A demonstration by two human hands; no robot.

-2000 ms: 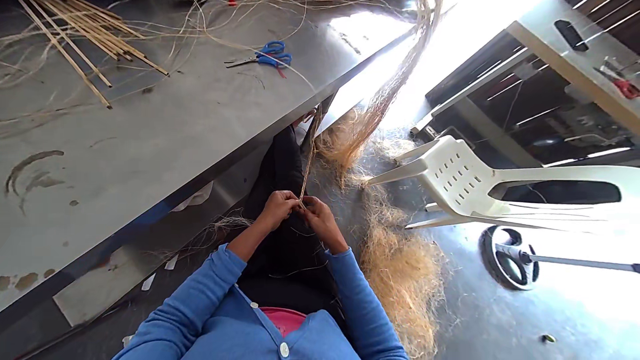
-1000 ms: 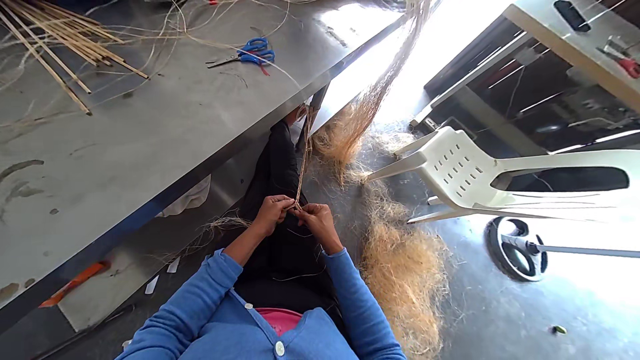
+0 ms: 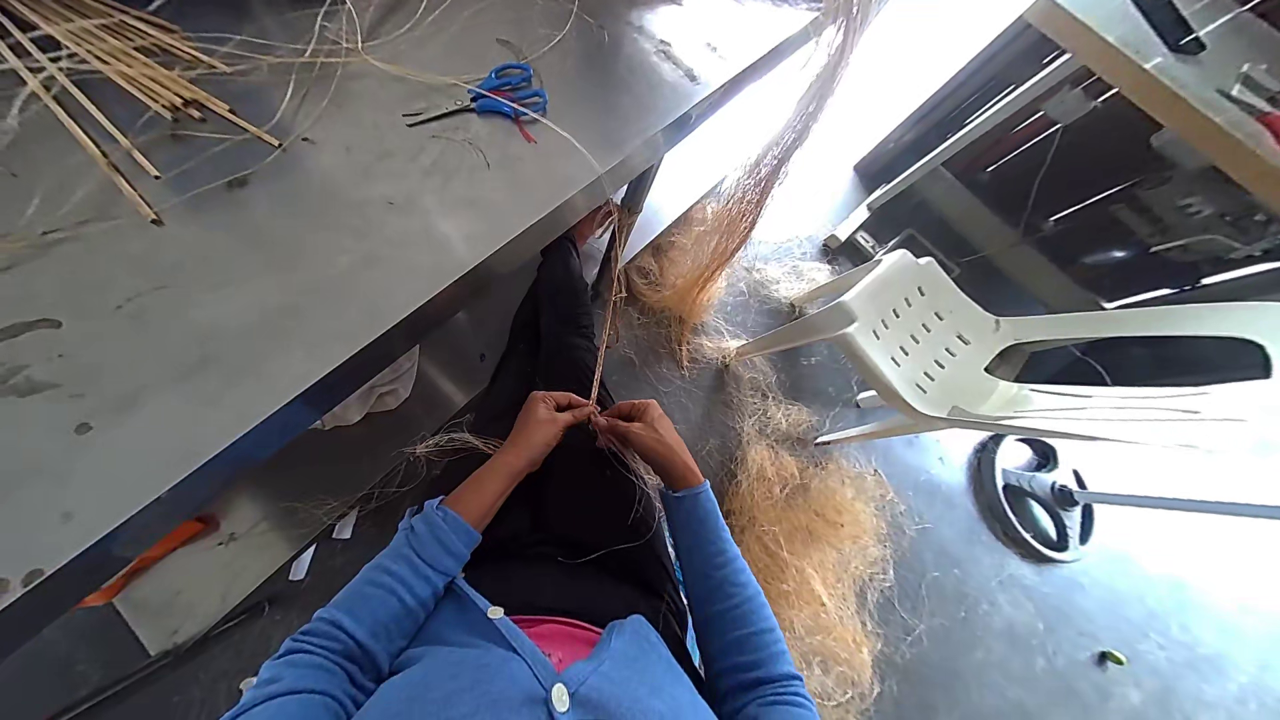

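A thin braided cord of plant fibre (image 3: 603, 345) runs from near the table's edge down to my hands above my lap. My left hand (image 3: 545, 425) pinches the cord's lower end between thumb and finger. Close beside it on the right, my right hand (image 3: 645, 435) pinches the strands at the same spot. Loose fibre ends (image 3: 628, 465) hang below my right hand, and others (image 3: 455, 443) spread left of my left wrist. How the strands cross between my fingertips is too small to tell.
Blue-handled scissors (image 3: 510, 92) and thin sticks (image 3: 130, 60) lie on the metal table (image 3: 300, 270) at left. A hank of fibre (image 3: 770, 170) hangs off its far corner. Tangled fibre (image 3: 810, 560) covers floor at right, near a white plastic chair (image 3: 920, 340) and a wheel (image 3: 1035, 497).
Both hands stay together on the cord above my lap, with only small finger movements. The view has shifted slightly, and an orange thing under the table has come into sight.
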